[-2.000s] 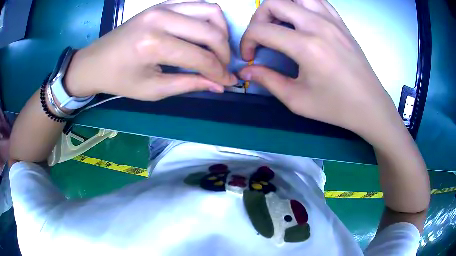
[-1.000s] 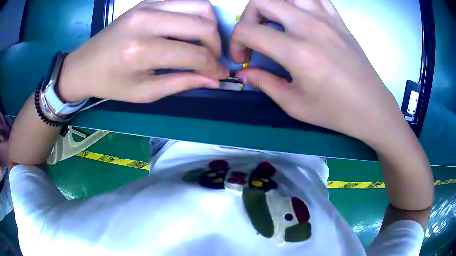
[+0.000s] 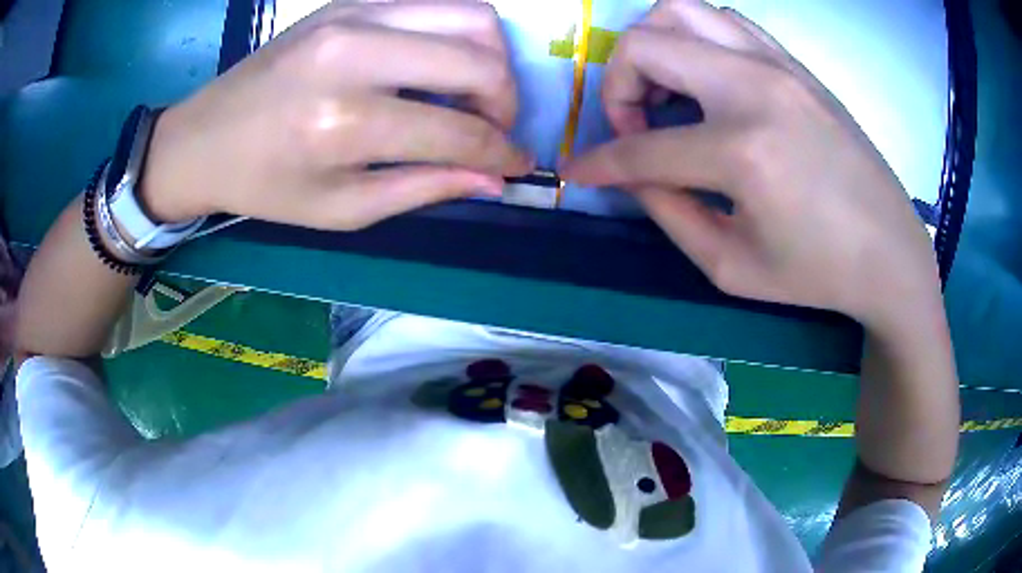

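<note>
The display lid panel (image 3: 863, 90) lies in front of me, silvery-white with a black border. A thin orange-yellow flat cable (image 3: 578, 95) runs down it to a small dark and silver connector (image 3: 530, 190) near the lower border. A piece of yellow tape (image 3: 603, 46) lies across the cable. My left hand (image 3: 347, 118) has its thumb and forefinger at the connector's left end. My right hand (image 3: 740, 157) rests its forefinger tip at the connector's right end, beside the cable; its thumb is bent below. Whether either hand grips anything is hidden.
The green work surface (image 3: 471, 282) has its front edge near my body. A thin white wire (image 3: 213, 227) runs by my left wrist. A pale curved frame (image 3: 185, 319) stands below at the left. Yellow-black marking tape (image 3: 241, 355) crosses the green floor.
My right hand has shifted right and its fingers have opened off the cable, so cable and yellow tape show more. My left hand stays near the connector.
</note>
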